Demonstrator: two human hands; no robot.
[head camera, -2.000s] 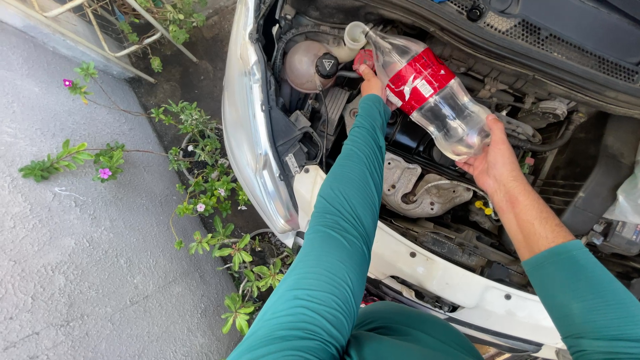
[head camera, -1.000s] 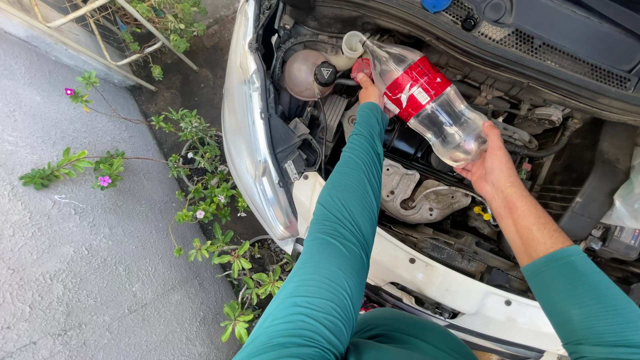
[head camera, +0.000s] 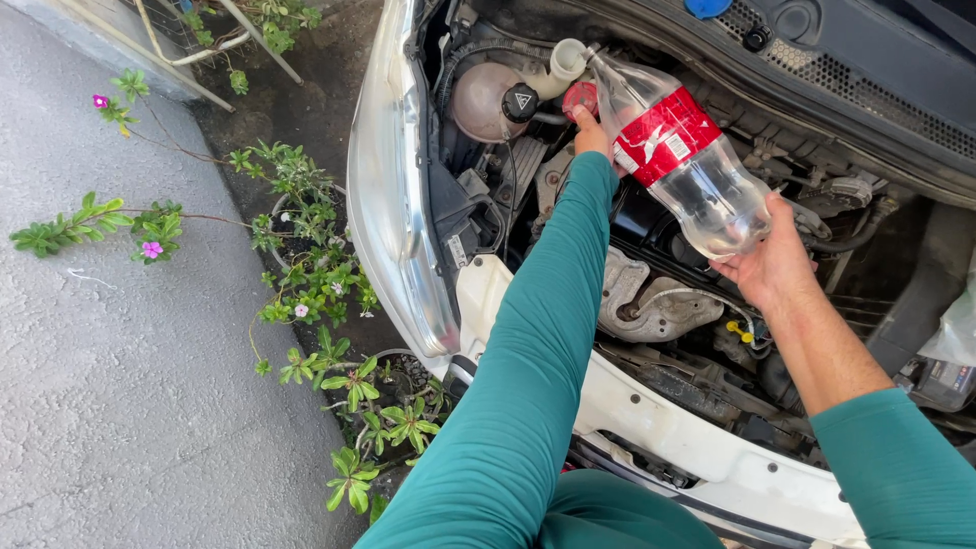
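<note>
A clear plastic bottle with a red label [head camera: 674, 145] lies tilted over the engine bay, its neck at the mouth of a pale filler neck [head camera: 567, 59]. My right hand [head camera: 774, 259] holds the bottle by its base. Near the bottle's shoulder, my left hand [head camera: 592, 136] has its fingers at a red cap [head camera: 580, 101]; part of this hand is hidden behind the bottle and sleeve. Left of the filler neck sits a round coolant expansion tank [head camera: 483, 102] with a black cap [head camera: 520, 103]. Little or no liquid can be made out in the bottle.
A clear headlight [head camera: 396, 191] and the white front panel [head camera: 686, 423] edge the bay. A metal heat shield [head camera: 656, 305] lies below the bottle. Flowering plants [head camera: 313, 282] grow between the car and a grey rough surface [head camera: 152, 381]. A blue cap [head camera: 707, 8] is at the top.
</note>
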